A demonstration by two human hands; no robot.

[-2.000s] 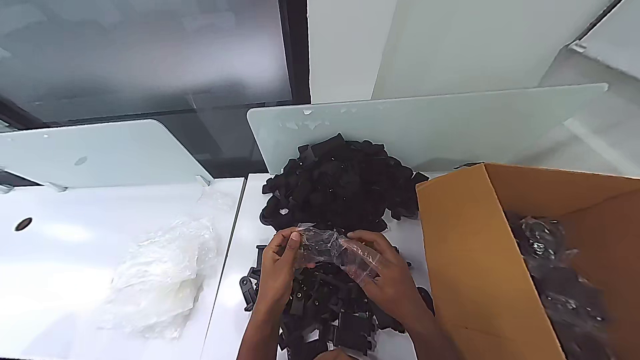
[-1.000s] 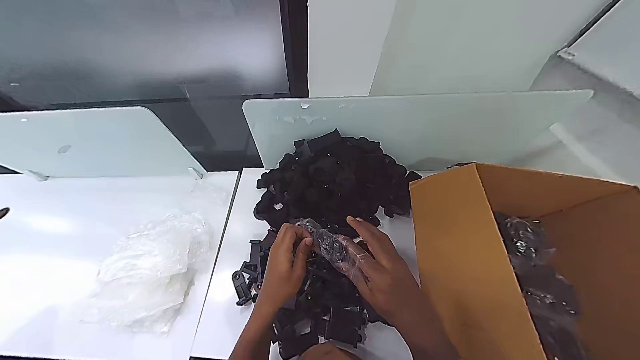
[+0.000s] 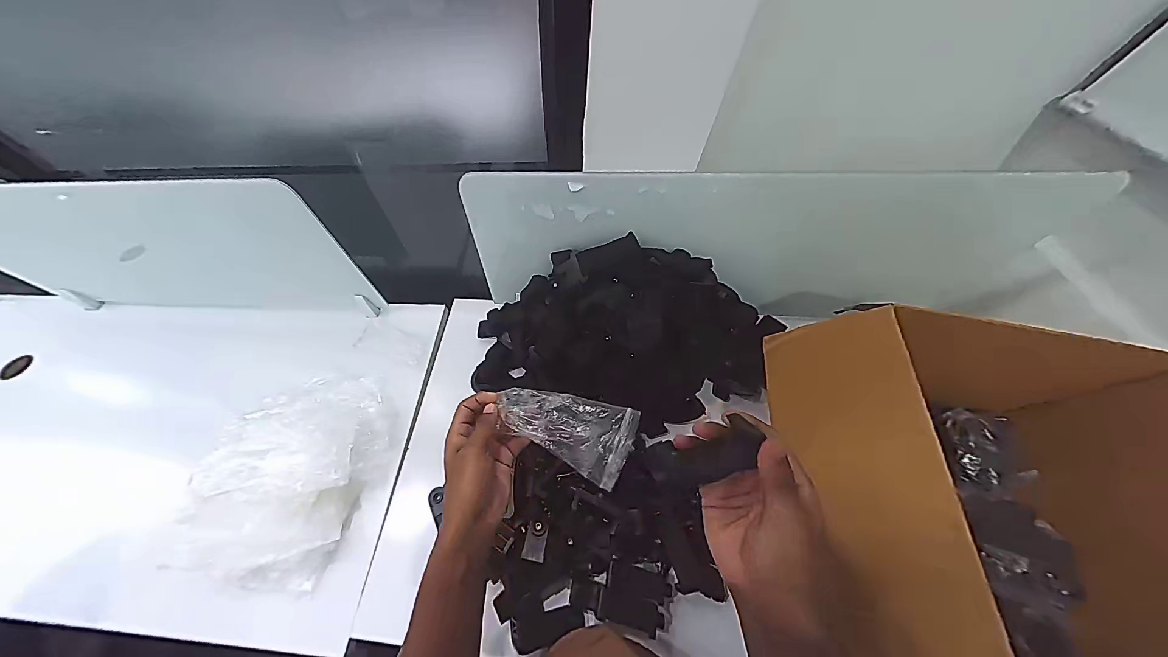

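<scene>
My left hand (image 3: 481, 461) pinches one end of a clear plastic bag (image 3: 570, 429), which looks empty and stretches toward the right. In my right hand (image 3: 753, 502) is a black part (image 3: 707, 459), out of the bag and gripped between thumb and fingers. Behind both hands rises a heap of black parts (image 3: 630, 328). Below them lies a second spread of black parts (image 3: 584, 547), partly hidden by my hands and the bag.
At the right stands an open cardboard box (image 3: 849, 456) holding bagged black parts (image 3: 1022, 547). A pile of clear plastic bags (image 3: 283, 484) lies on the white table (image 3: 91, 529) at left. A frosted divider panel (image 3: 803, 237) borders the table's back.
One second ago both hands were together on the bagged part. Now they are apart, with the bag in the left hand and the black part out of it in the right.
</scene>
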